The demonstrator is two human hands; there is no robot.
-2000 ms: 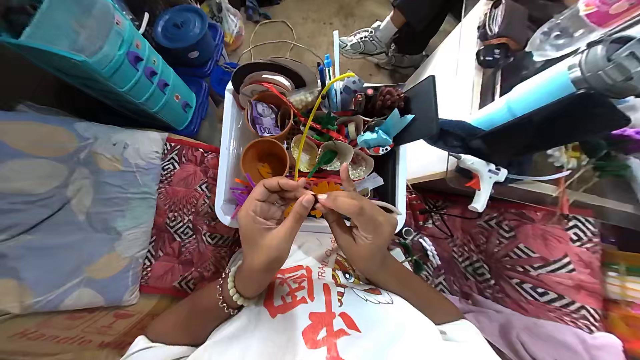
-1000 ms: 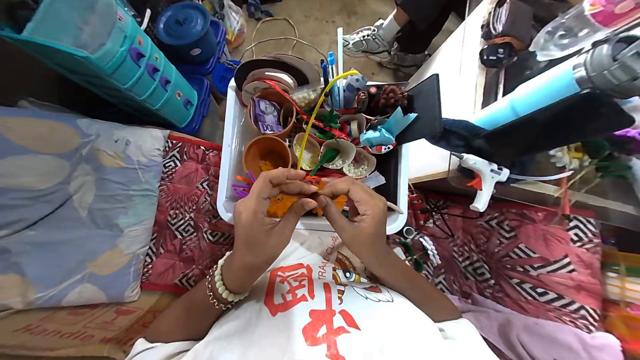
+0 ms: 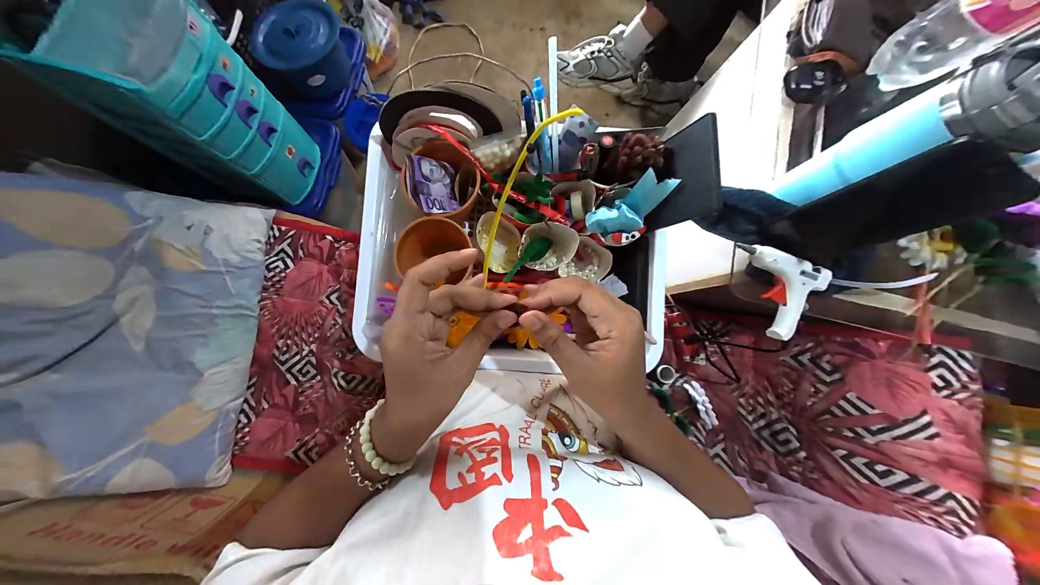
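Note:
My left hand (image 3: 443, 333) and my right hand (image 3: 589, 341) meet fingertip to fingertip above the near side of a white plastic tray (image 3: 370, 244). Both pinch something small and dark, mostly hidden by the fingers. A yellow fuzzy stem (image 3: 505, 195) rises in an arc from behind my left fingers; its lower end is hidden, so I cannot tell whether it is held. Orange flower shapes (image 3: 528, 335) lie in the tray just under my hands. Beyond them stand a terracotta-coloured pot (image 3: 431, 244), cups of small beads (image 3: 551, 245), a green leaf shape (image 3: 532, 250) and a light-blue ribbon bow (image 3: 621, 213).
A white hot glue gun (image 3: 792, 284) lies right of the tray. A teal drawer unit (image 3: 244, 106) and a patterned pillow (image 3: 122, 333) are at the left. Pens (image 3: 539, 106) stand upright at the tray's far side. Another person's shoe (image 3: 597, 61) rests on the floor beyond.
My fingers have shifted around the small thing between them, and both hands remain together over the tray's near side.

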